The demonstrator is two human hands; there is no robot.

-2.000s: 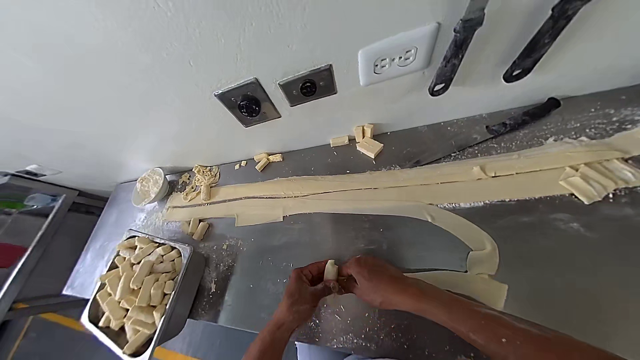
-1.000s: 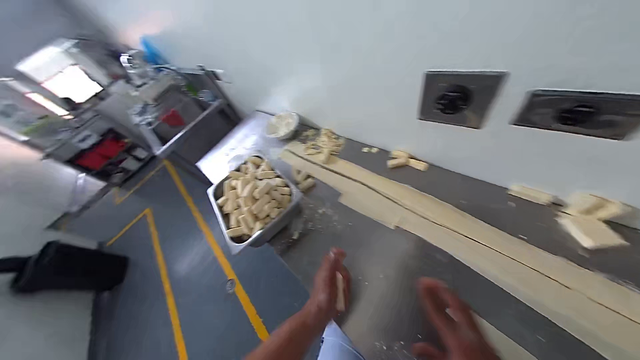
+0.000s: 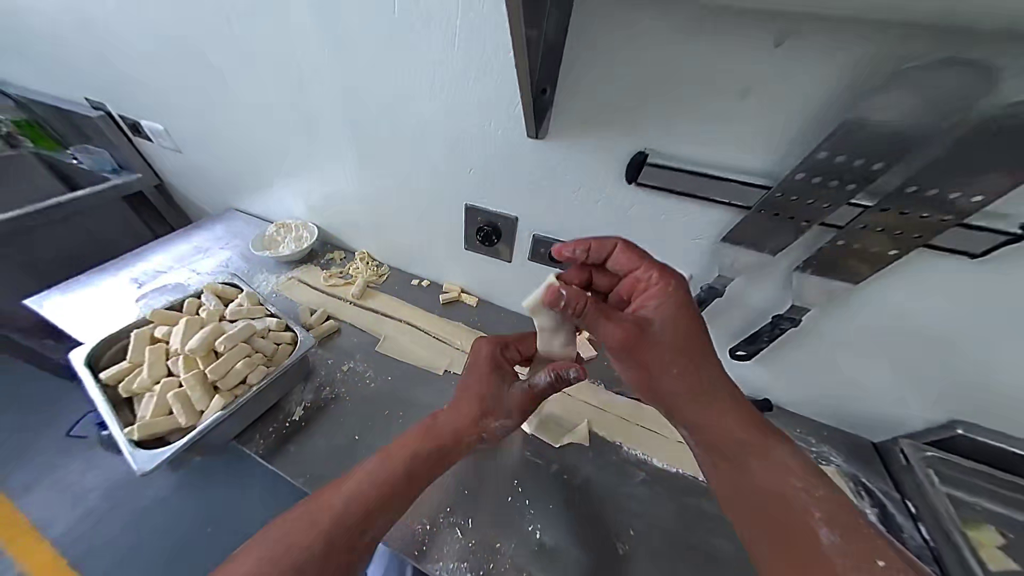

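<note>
A pale piece of dough [image 3: 554, 328] is raised upright above the steel worktop, pinched between both hands. My left hand [image 3: 512, 388] grips its lower end, thumb in front. Near its top, my right hand [image 3: 628, 308] pinches it between thumb and fingers. Whether anything is wrapped inside cannot be seen. Below and behind the hands lie long flat dough strips [image 3: 412, 332], partly hidden by them. A loose flap of dough [image 3: 556, 420] sits just under my left hand. Left of the hands stands a deep steel pan [image 3: 146, 458] heaped with dough-wrapped sticks [image 3: 200, 340].
A bowl of flour [image 3: 286, 238] and dough scraps [image 3: 360, 270] are at the back left. Small pale sticks [image 3: 458, 294] lie by the wall. Perforated spatulas [image 3: 832, 180] hang on a magnetic bar [image 3: 700, 186]. Another steel container [image 3: 952, 480] stands at the right edge.
The hands, apart one second ago, are now together on the raised dough piece. The long curved dough strip seen two seconds ago no longer shows in that shape. The view has swung widely.
</note>
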